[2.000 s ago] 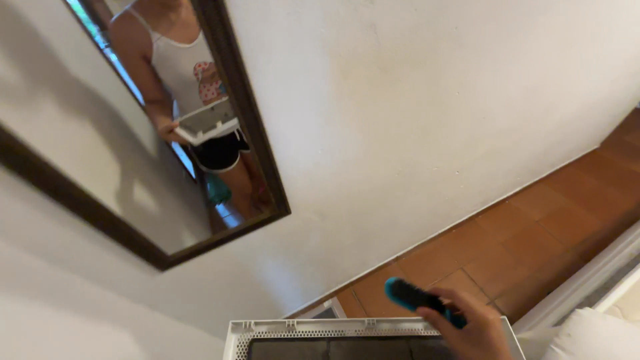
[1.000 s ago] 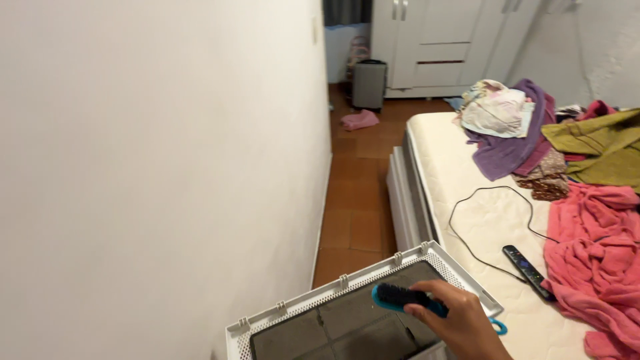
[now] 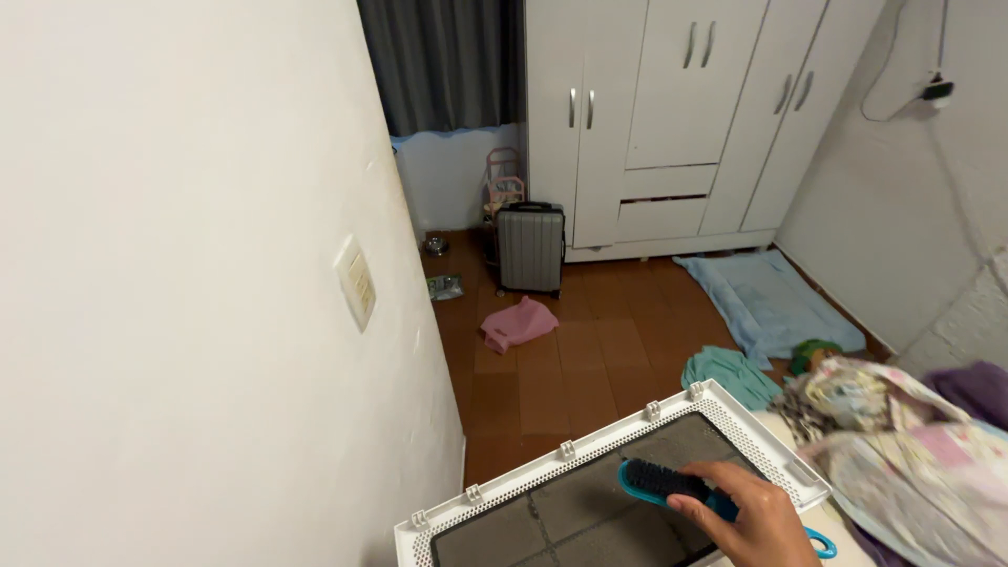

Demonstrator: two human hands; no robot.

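Observation:
My right hand (image 3: 744, 516) grips a teal scrub brush (image 3: 657, 482) with dark bristles that face upward. The brush is over a white plastic panel (image 3: 606, 439) with perforated edges and clips along its far rim. Set in the panel is a dark, dusty-looking mesh filter (image 3: 579, 504), divided by cross ribs. The near edge of the panel runs out of the frame at the bottom. My left hand is not in view.
A white wall with a switch plate (image 3: 357, 282) stands close at left. Ahead are a grey suitcase (image 3: 531, 248), a pink cloth (image 3: 520, 324) on the tiled floor and a white wardrobe (image 3: 669, 94). Clothes (image 3: 890, 457) lie heaped on the bed at right.
The view has swung a lot, from the wall mirror past the bed to the wardrobe. The panel and the brush in my right hand have come along with it.

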